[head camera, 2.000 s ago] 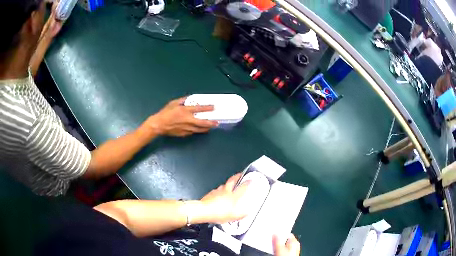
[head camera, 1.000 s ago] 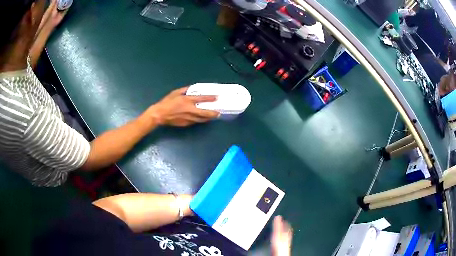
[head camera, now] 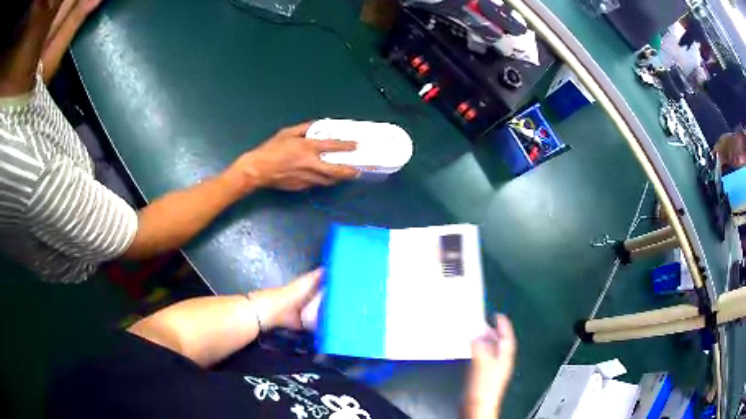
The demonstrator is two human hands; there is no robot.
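Observation:
A white and blue product box (head camera: pixel 433 295) is held up low in the middle of the view, blurred, its printed face with a dark picture towards me. My left hand (head camera: pixel 296 303) grips its left blue edge; the fingertips are hidden behind it. Something whitish beside these fingers is too blurred to name. My right hand (head camera: pixel 492 348) holds the box's lower right corner. A white oval unit (head camera: pixel 372 146) lies on the green bench beyond the box, under another person's hand.
A person in a striped shirt (head camera: pixel 74 196) is at the left. Black equipment (head camera: pixel 458 78) with red terminals and a blue parts bin (head camera: pixel 530 141) stand on the far side. A cream pipe frame (head camera: pixel 646 322) curves down the right. Open white and blue cartons (head camera: pixel 585 393) are at lower right.
The open box with a white unit at my left hand was turned over to its printed face, then swung upright. My right hand has come onto its corner. The other person's hand stays on the oval unit.

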